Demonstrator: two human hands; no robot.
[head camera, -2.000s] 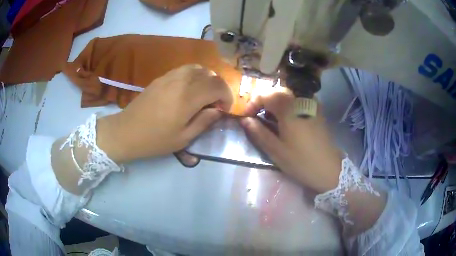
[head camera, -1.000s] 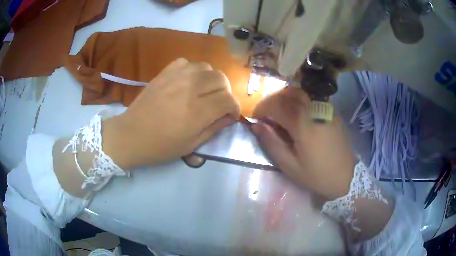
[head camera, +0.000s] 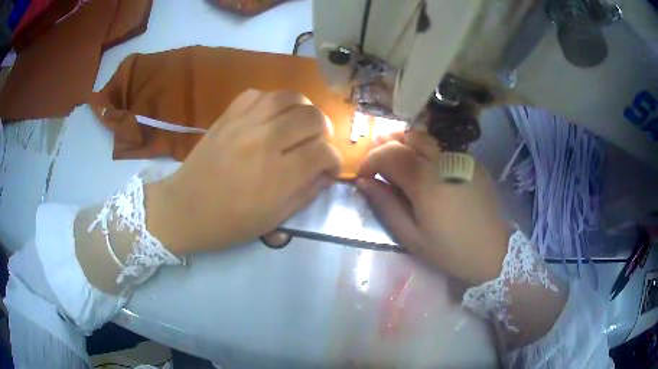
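Observation:
A rust-brown fabric panel (head camera: 238, 76) lies from the left to under the needle area, with a narrow white tape (head camera: 167, 125) on its left part. My left hand (head camera: 252, 162) pinches the panel's near edge just left of the needle. My right hand (head camera: 426, 194) pinches the same edge a little to the right, its fingers partly behind the cream knob (head camera: 457, 166). The presser foot (head camera: 358, 126) is in bright glare over the cloth. The shiny metal bed (head camera: 335, 209) shows below my fingers. The stitching point is lost in the glare.
The cream sewing machine head (head camera: 490, 43) spans the upper right. A bundle of white-lilac tapes (head camera: 563, 187) lies right of my right hand. Dark snips (head camera: 631, 265) lie at the far right. A stack of brown panels (head camera: 50, 79) with a red piece (head camera: 40, 21) is upper left.
Both hands stay pinched on the panel's near edge, with their fingertips slightly shifted. The view has moved a little. The panel looks almost unmoved.

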